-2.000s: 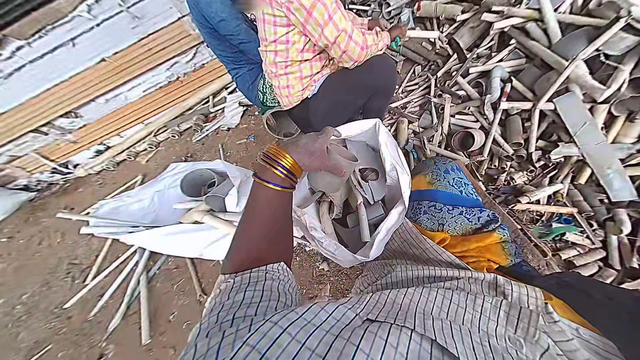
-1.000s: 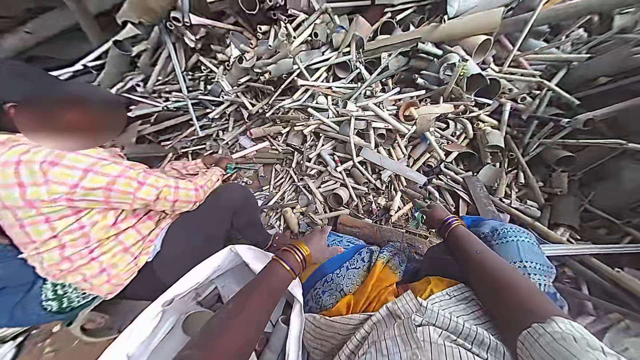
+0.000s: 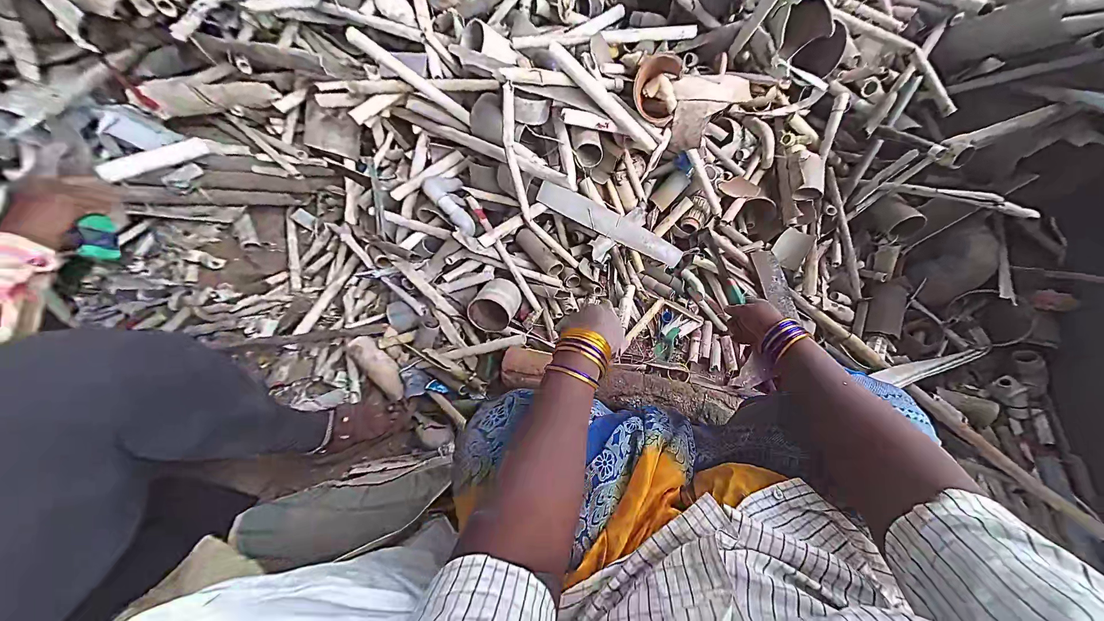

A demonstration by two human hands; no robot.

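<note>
My left hand (image 3: 595,323), blurred, reaches to the near edge of a heap of scrap plastic pipe pieces (image 3: 483,216); its fingertips are hidden, so any grip cannot be told. To its right my right hand (image 3: 752,321) is curled round a thin dark tool with a green part (image 3: 733,291), which points up into the heap. A short wide pipe piece (image 3: 495,305) lies left of my left hand. Beyond both hands is a flat grey strip (image 3: 609,222). Short pipe pieces (image 3: 707,345) lie between my hands, beside a brown block (image 3: 664,392).
At the left a co-worker sits close by, with a dark trouser leg (image 3: 155,423), a foot (image 3: 366,424) and a blurred hand (image 3: 65,211) by something green. A white sack (image 3: 328,591) lies at the bottom edge. Long poles (image 3: 992,448) run along the right side.
My left hand has gone from the open sack of pipe pieces to the heap in front of me. The view has swung from the sack to the heap.
</note>
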